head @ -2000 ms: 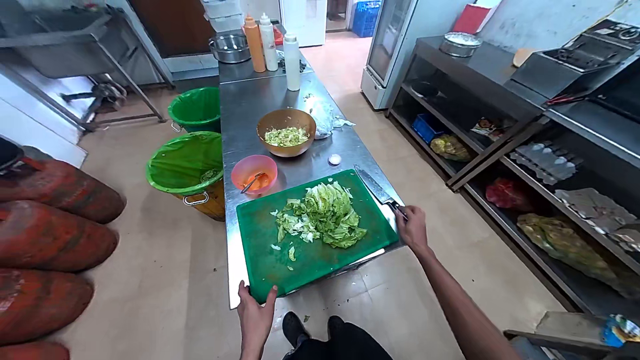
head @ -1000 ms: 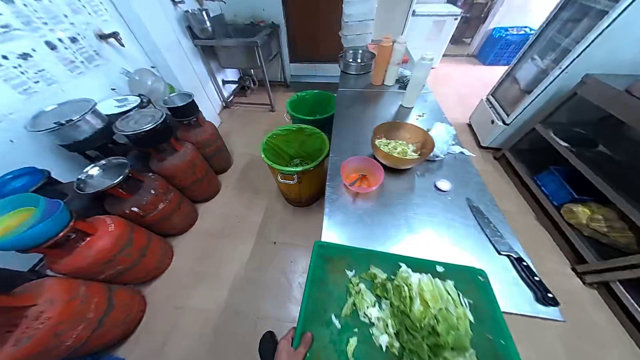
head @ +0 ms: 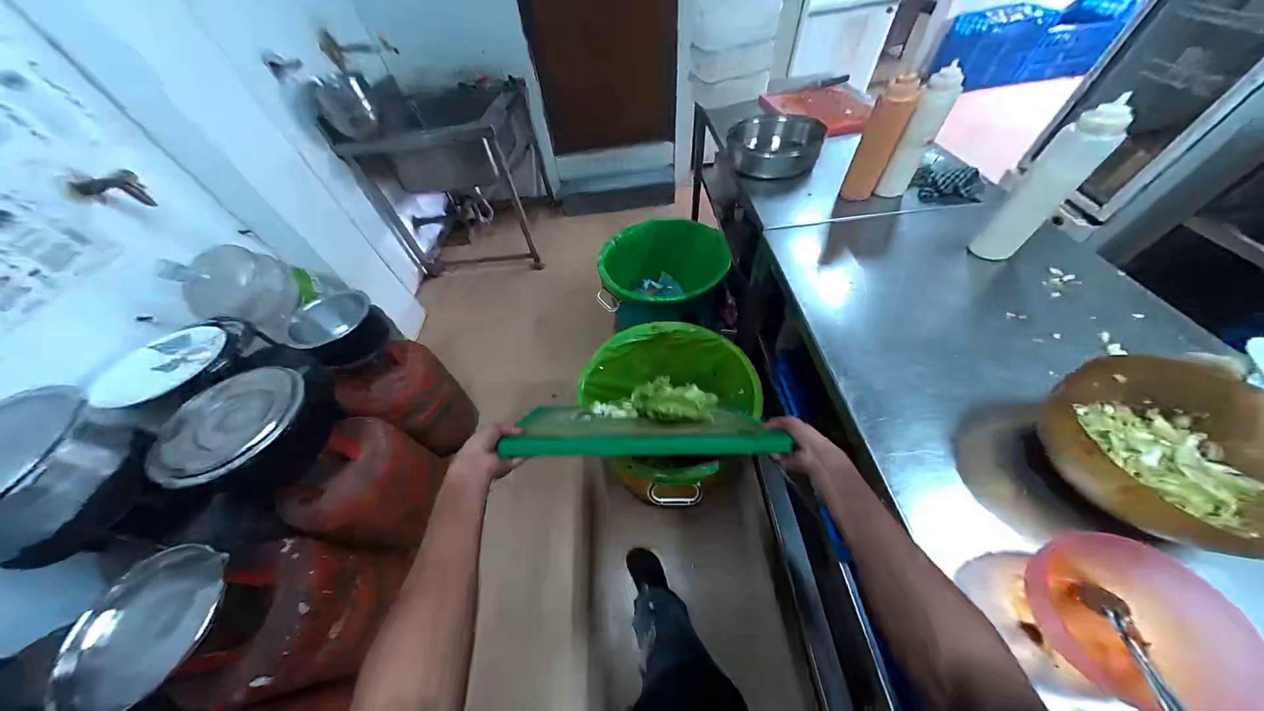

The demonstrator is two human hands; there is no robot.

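Observation:
My left hand (head: 484, 452) grips the left end of a green cutting board (head: 642, 444), and my right hand (head: 810, 449) grips its right end. The board is seen nearly edge-on, over the near part of a bin lined with a green bag (head: 612, 370). Chopped leafy greens (head: 671, 400) lie at the board's far side, in front of the bin's opening. On the steel table to the right, a brown bowl (head: 1076, 434) holds chopped greens, and a pink bowl (head: 1066, 563) holds orange sauce and a metal utensil.
A second green-lined bin (head: 667, 242) stands behind the first. Red gas cylinders (head: 375, 484) and lidded pots (head: 227, 425) line the left side. Squeeze bottles (head: 1047, 178) and a steel pot (head: 775, 148) stand on the steel table (head: 938, 316). A sink (head: 425, 138) is at the back left.
The board with the greens has gone from the steel table to above the bin. My right hand, earlier on the knife handle, now holds the board. The view has swung left.

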